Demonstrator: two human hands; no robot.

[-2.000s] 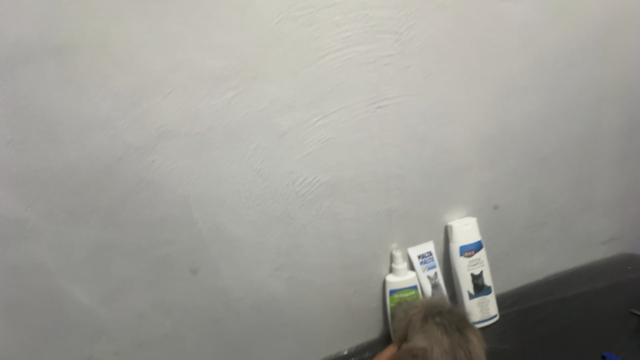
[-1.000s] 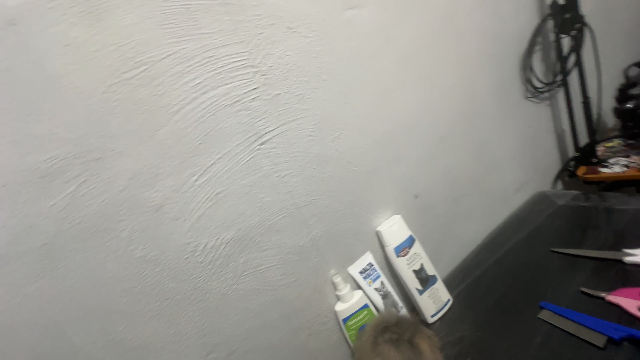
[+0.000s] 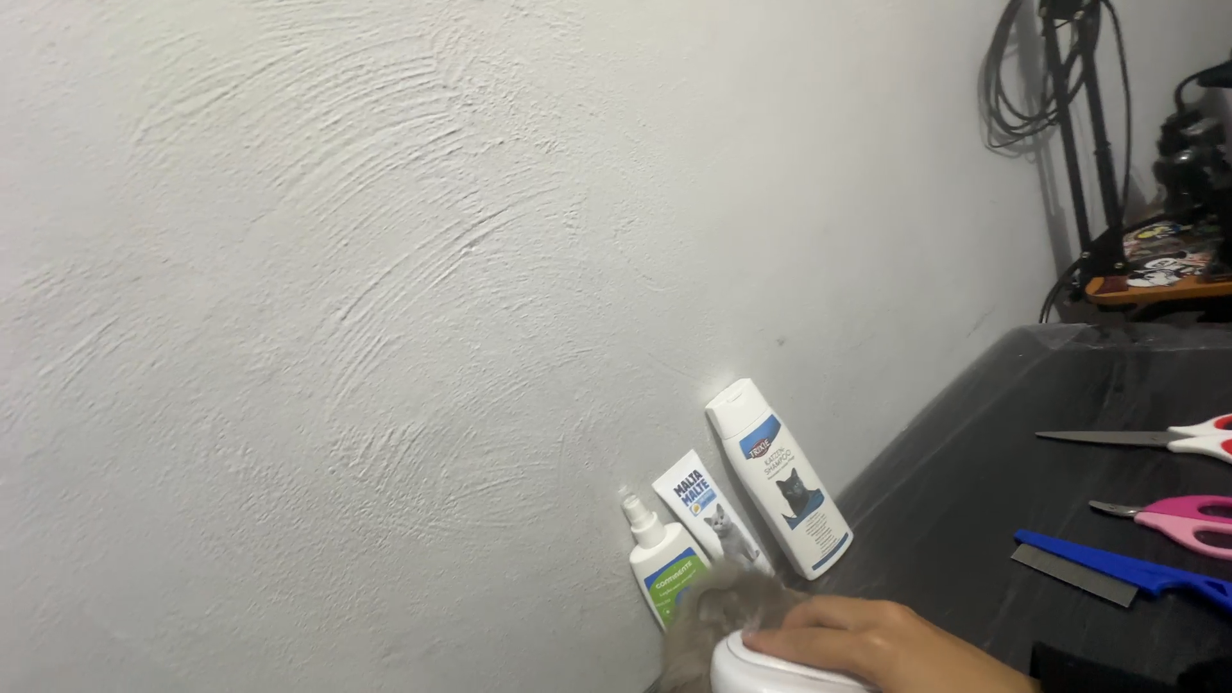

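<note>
At the bottom edge, my right hand (image 3: pixel 881 635) is closed over a smooth white rounded object (image 3: pixel 780 671), its kind unclear because the frame cuts it off. This object touches or overlaps the blurred grey fur of an animal (image 3: pixel 717 611), of which only a part shows. Behind the fur, a white spray bottle with a green label (image 3: pixel 664 558), a white tube with a cat picture (image 3: pixel 707 505) and a tall white cat shampoo bottle (image 3: pixel 782 481) lean against the wall. The fur hides the lower part of the spray bottle. My left hand is out of view.
A grey textured wall (image 3: pixel 433 289) fills the left and middle. On the black table (image 3: pixel 924 481) at right lie red-and-white scissors (image 3: pixel 1136 439), pink scissors (image 3: pixel 1165 515) and a blue-handled metal comb (image 3: pixel 1097 573). Beyond stand a black metal frame (image 3: pixel 1083 144) with coiled cable and a sticker-covered board (image 3: pixel 1165 265).
My right hand with the white object has come into view at the bottom. The view has swung to the right, bringing in the scissors, comb and black frame.
</note>
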